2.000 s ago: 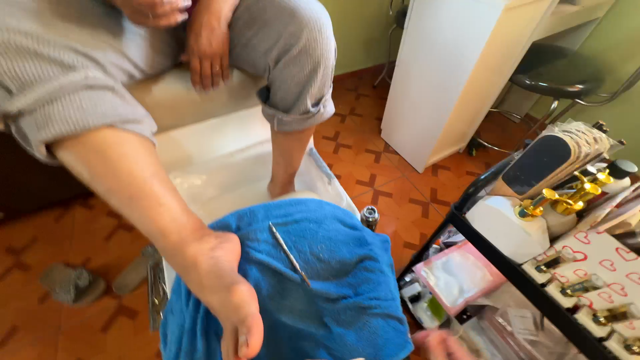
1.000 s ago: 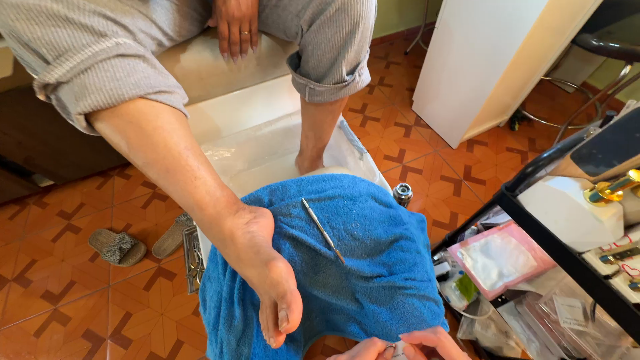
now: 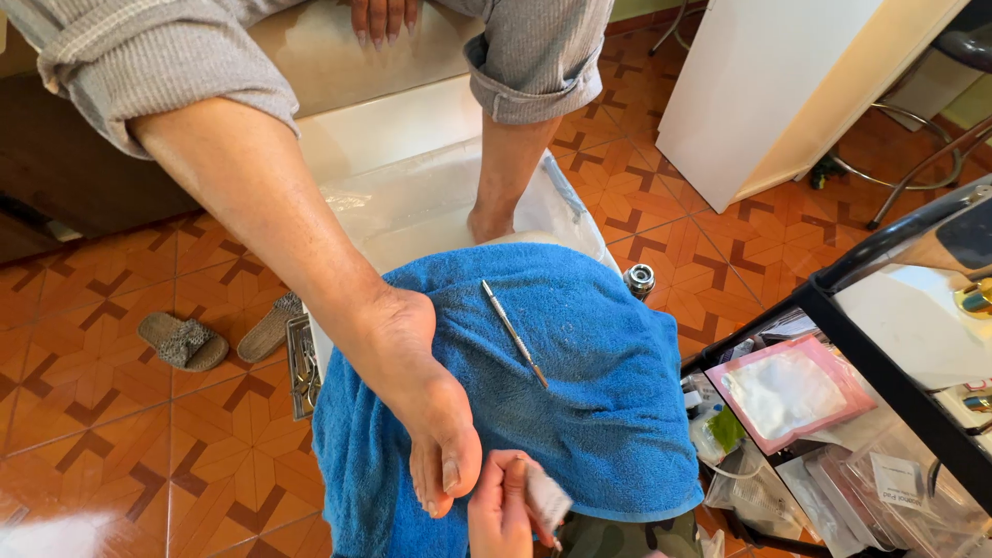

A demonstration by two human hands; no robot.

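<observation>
My left hand (image 3: 504,500) pinches a crumpled white pad or wipe (image 3: 547,496), just right of a person's raised bare foot (image 3: 442,418). Of my right hand, only a small blurred bit seems to show at the bottom edge; its fingers are hidden. Under the raised foot and over my lap lies a blue terry towel (image 3: 589,387). A slim metal tool with a ridged handle (image 3: 513,333), probably a cuticle pusher, rests diagonally on the towel. The person's other foot (image 3: 490,222) is down in a white basin lined with clear plastic (image 3: 403,182).
A black-framed cart (image 3: 891,380) at the right holds a pink-edged packet (image 3: 783,391) and clear packages. Left of the towel is a metal tray of tools (image 3: 301,364), with woven slippers (image 3: 182,341) on the tiled floor. A metal cylinder (image 3: 639,279) stands beside the basin; a white cabinet (image 3: 759,93) is behind.
My hands were together at the towel's lower right edge one second ago; the left has moved left, beside the raised foot's toes, with the white pad. The view has shifted.
</observation>
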